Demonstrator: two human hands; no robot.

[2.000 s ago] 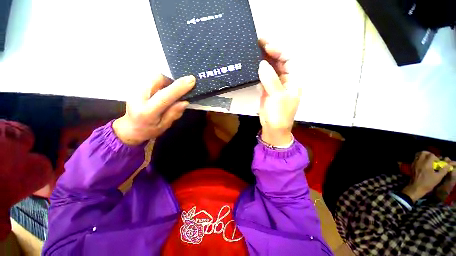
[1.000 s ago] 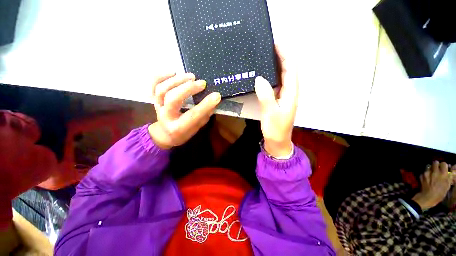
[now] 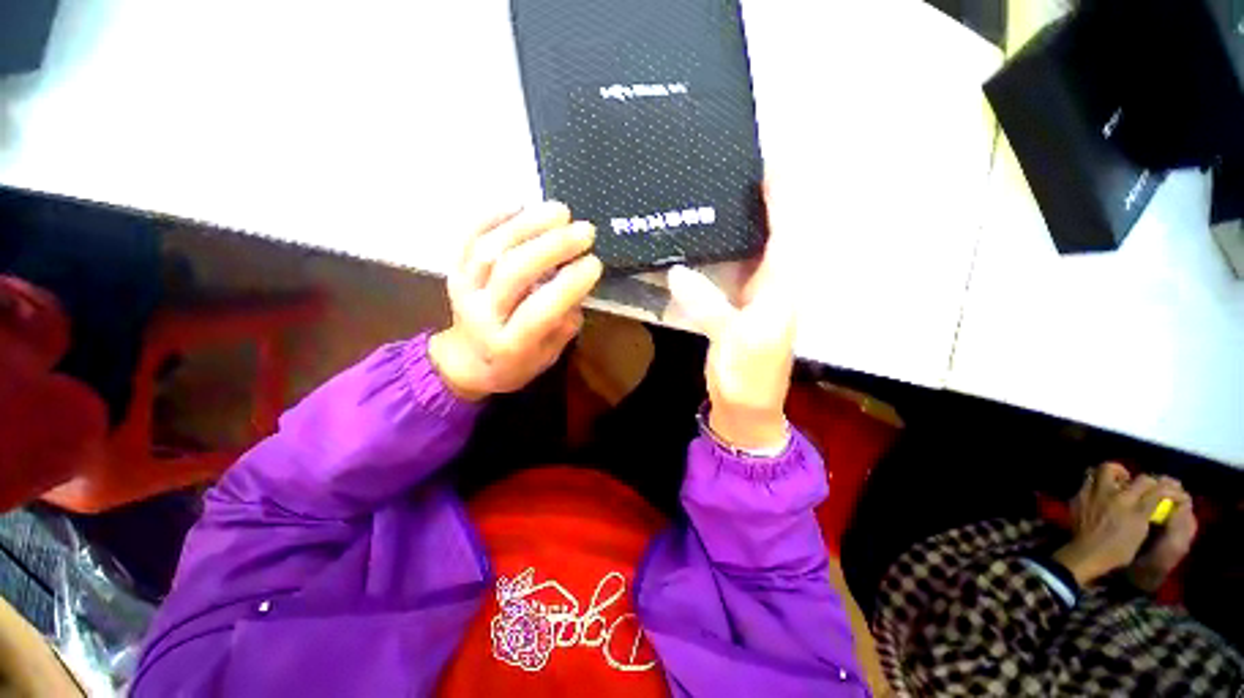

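Note:
A closed black gift box (image 3: 648,150) with tiny dots and white lettering lies at the near edge of the white table, its far end cut off by the top of the picture. A small notch shows at its near end. My left hand (image 3: 523,293) is at the box's near left corner, fingers bent against it. My right hand (image 3: 744,334) is at the near right corner, thumb at the near end, its other fingers partly hidden along the right side.
Black boxes (image 3: 1071,150) stand at the upper right of the white table (image 3: 873,177). A dark object's corner (image 3: 21,34) shows at the upper left. A neighbour's hands (image 3: 1126,525) hold something small and yellow at the lower right. A red stool (image 3: 259,396) is at the left.
The box now lies flatter and further right in view. My left hand has shifted from a thumb-on-top grip to fingers at the corner. My right thumb has moved down to the near end.

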